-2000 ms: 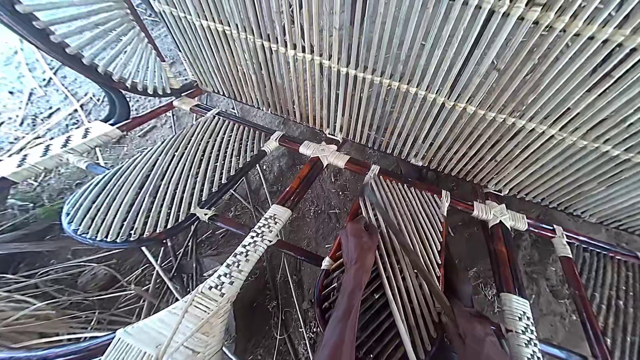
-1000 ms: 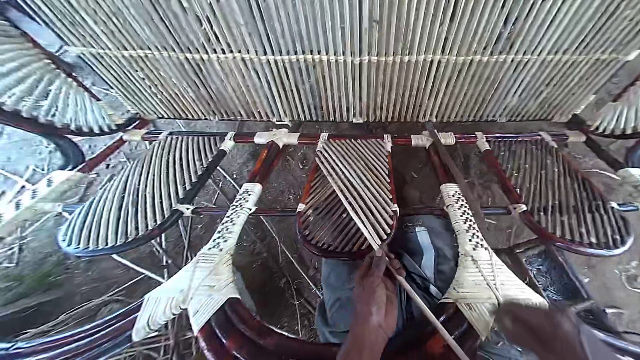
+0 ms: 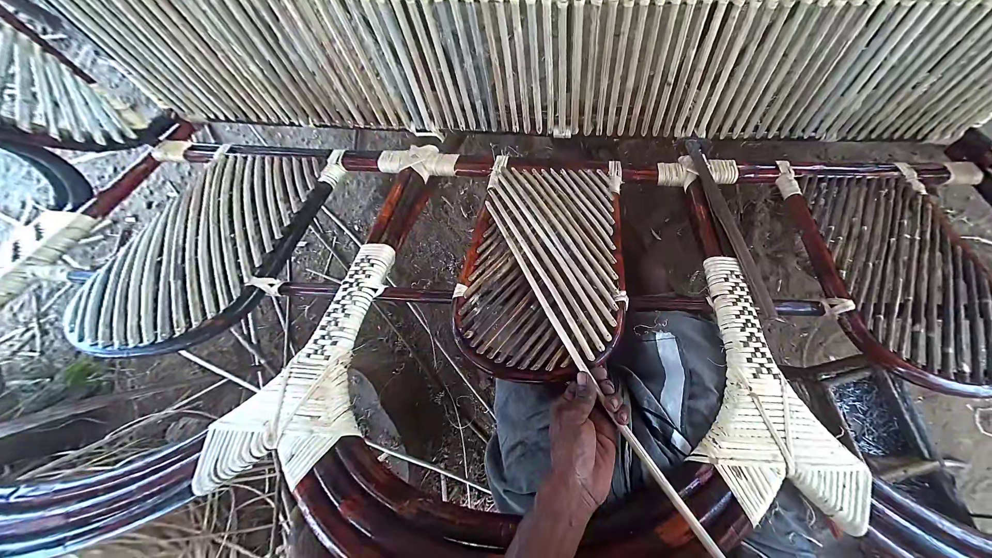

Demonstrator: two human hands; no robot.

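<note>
My left hand (image 3: 587, 434) holds a thin pale cane stick (image 3: 659, 480) between thumb and fingers, just below the rounded end of a small panel (image 3: 542, 263) in a dark red cane frame. The stick runs diagonally from the panel's upper left, over its lower right rim, down past my hand. Several pale sticks lie slanted across the panel's upper right, over darker ones slanted the other way. To the right, a long dark flat strip (image 3: 732, 232) leans over the upper rail, with nothing holding it. My right hand is out of view.
A large slatted panel (image 3: 496, 70) spans the top. Rounded slatted panels stand left (image 3: 194, 256) and right (image 3: 907, 271). Woven cane bindings (image 3: 318, 403) wrap the struts and thick curved poles (image 3: 403, 504). My trousered leg (image 3: 666, 387) is under the frame; loose cane strips (image 3: 155, 434) lie left.
My left hand has moved from the panel's left side to below its rounded end. My right hand, low at the right one second ago, has left view. The view has shifted considerably.
</note>
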